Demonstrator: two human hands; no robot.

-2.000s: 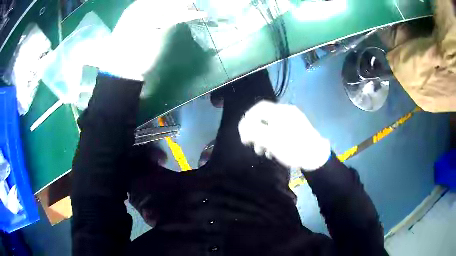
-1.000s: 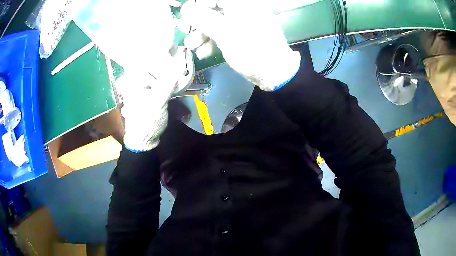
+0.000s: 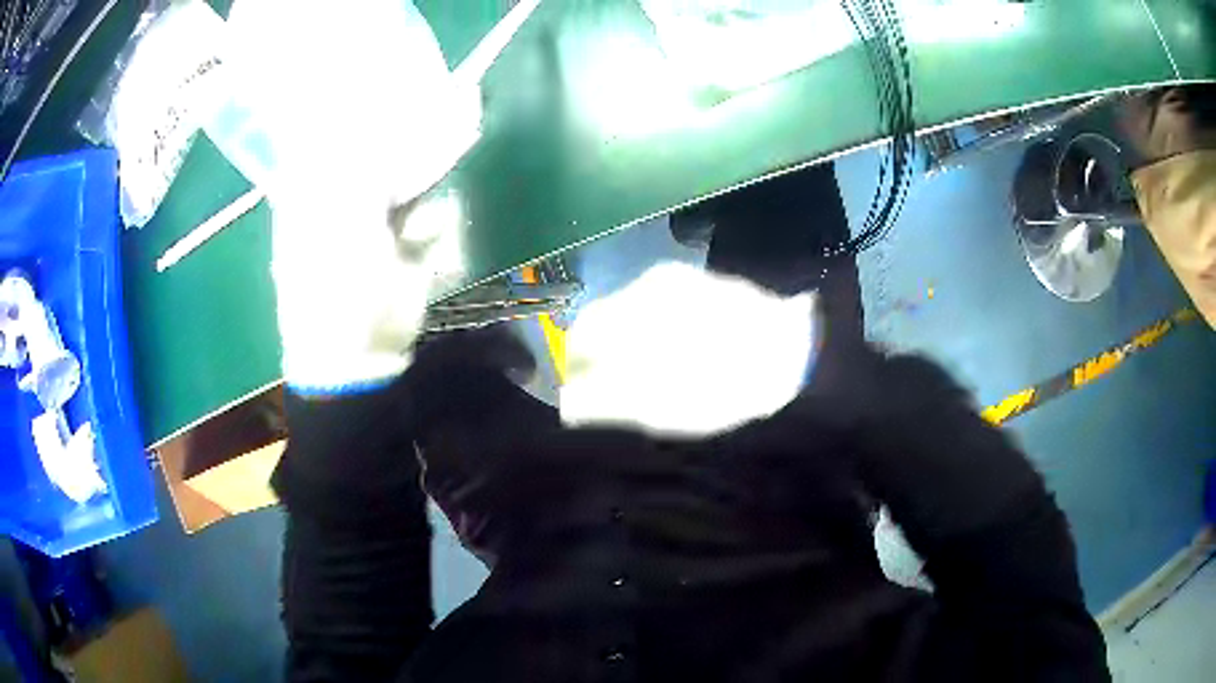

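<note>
My left hand (image 3: 354, 200), in a white glove with a blue cuff edge, is over the left part of the green bench. Glare hides its fingers and anything in them. A pale strip (image 3: 499, 43) sticks out up and right beside it; I cannot tell if it is held. Another white strip (image 3: 211, 231) lies on the bench left of this hand. My right hand (image 3: 694, 350), also gloved white, is over my lap, off the bench. It is blurred and blank with glare, so its fingers do not show.
A blue bin (image 3: 114, 347) with white parts is at the left. Clear bags (image 3: 158, 127) lie at the bench's far left. Black wires (image 3: 896, 127) hang over the bench edge. An open carton (image 3: 220, 474) is under the bench. A stool (image 3: 1071, 220) and a person's tan sleeve (image 3: 1180, 220) are at right.
A second ago both hands were close together over the bench. My right hand has since come down and back over my lap. My left hand stays at the left of the bench.
</note>
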